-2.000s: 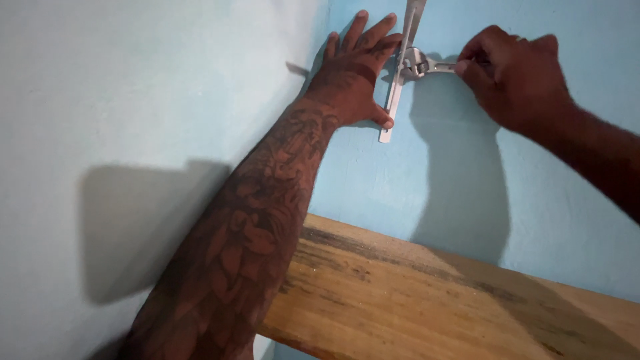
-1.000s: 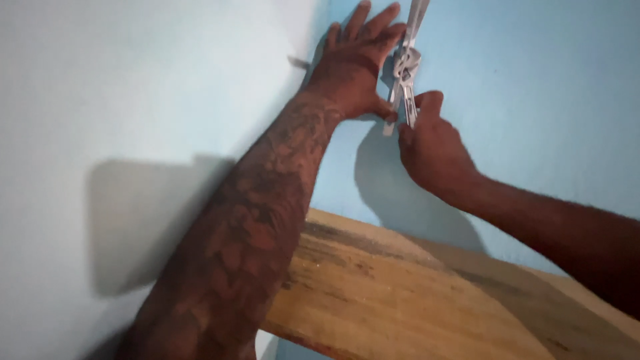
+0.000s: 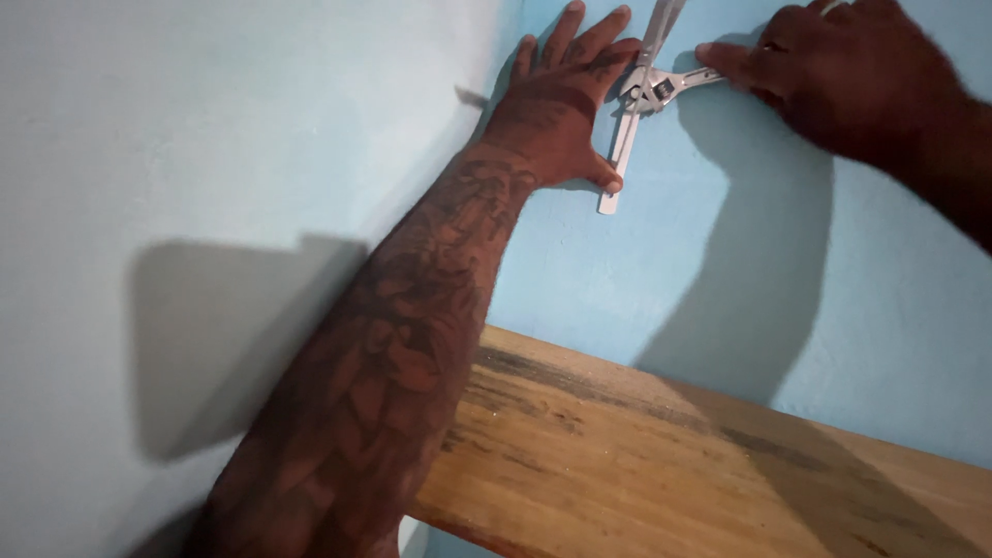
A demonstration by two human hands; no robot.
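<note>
A white metal shelf bracket (image 3: 625,147) stands nearly upright against the blue wall, its top cut off by the frame edge. My left hand (image 3: 554,108) lies spread beside it, with the thumb pressing the bracket's lower end and the fingers against the wall. The jaws of a silver adjustable wrench (image 3: 665,89) sit around a bolt head (image 3: 635,94) on the bracket. At the upper right my right hand (image 3: 829,74) has its fingers on the wrench handle, which points right. Part of the handle is hidden behind those fingers.
A wooden shelf board (image 3: 659,465) runs along the blue wall (image 3: 589,287) below my hands. At the left, a pale wall (image 3: 232,139) meets the blue one in a corner. Dark shadows of my arms fall on both walls and the board.
My right hand has swung the wrench handle from pointing down, one second ago, up to the right. My left hand stays on the bracket.
</note>
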